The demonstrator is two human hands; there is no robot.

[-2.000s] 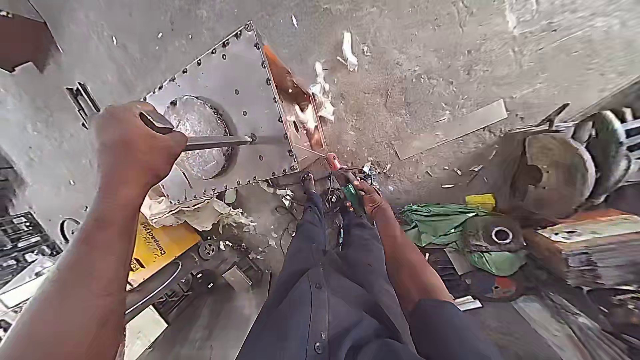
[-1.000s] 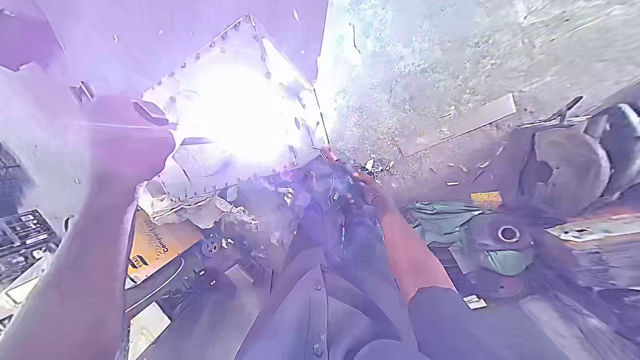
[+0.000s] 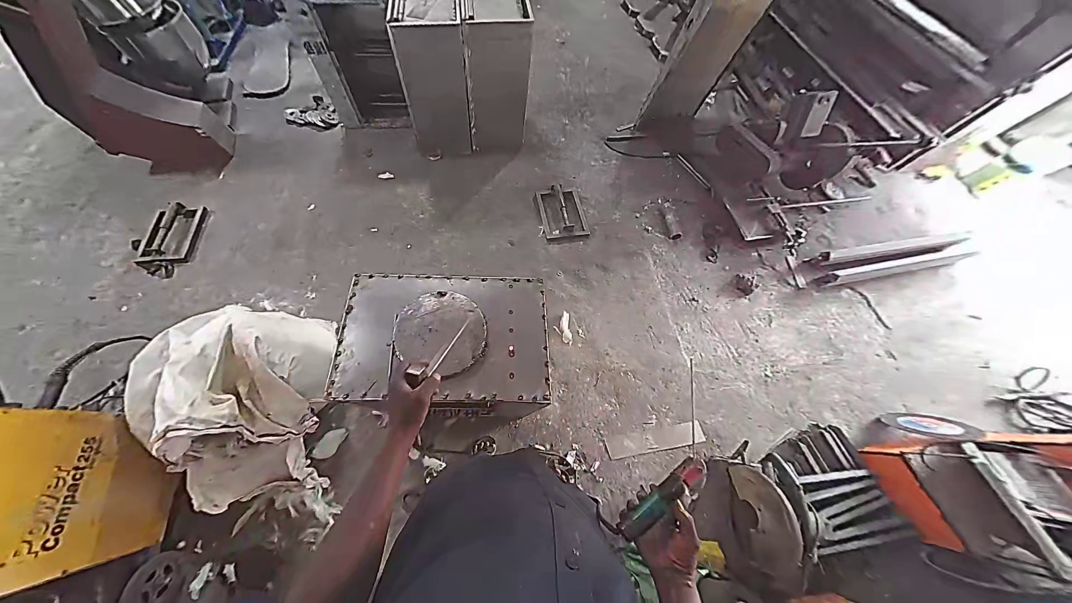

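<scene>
A rectangular metal box [image 3: 360, 352] with a round disc [image 3: 440, 322] on its top and small weld spots along its edges rests on the floor in front of me. One spot right of the disc glows red. My left hand [image 3: 413, 398] grips a flat metal bar [image 3: 448, 347] that lies slantwise over the disc. At the lower right my right hand [image 3: 672, 540] holds a welding electrode holder [image 3: 657, 502] with green and red parts. A thin electrode [image 3: 693, 410] stands up from it, clear of the box.
A white sack [image 3: 226, 385] lies left of the box, beside a yellow welding machine [image 3: 59, 494]. A flat metal strip [image 3: 656, 440] and large metal discs [image 3: 758, 519] are at the right. Tall metal cabinets [image 3: 498, 84] stand farther off.
The bright arc over the box one second ago is gone. The electrode has moved away from the box with my right hand. The view has swung round and up a lot.
</scene>
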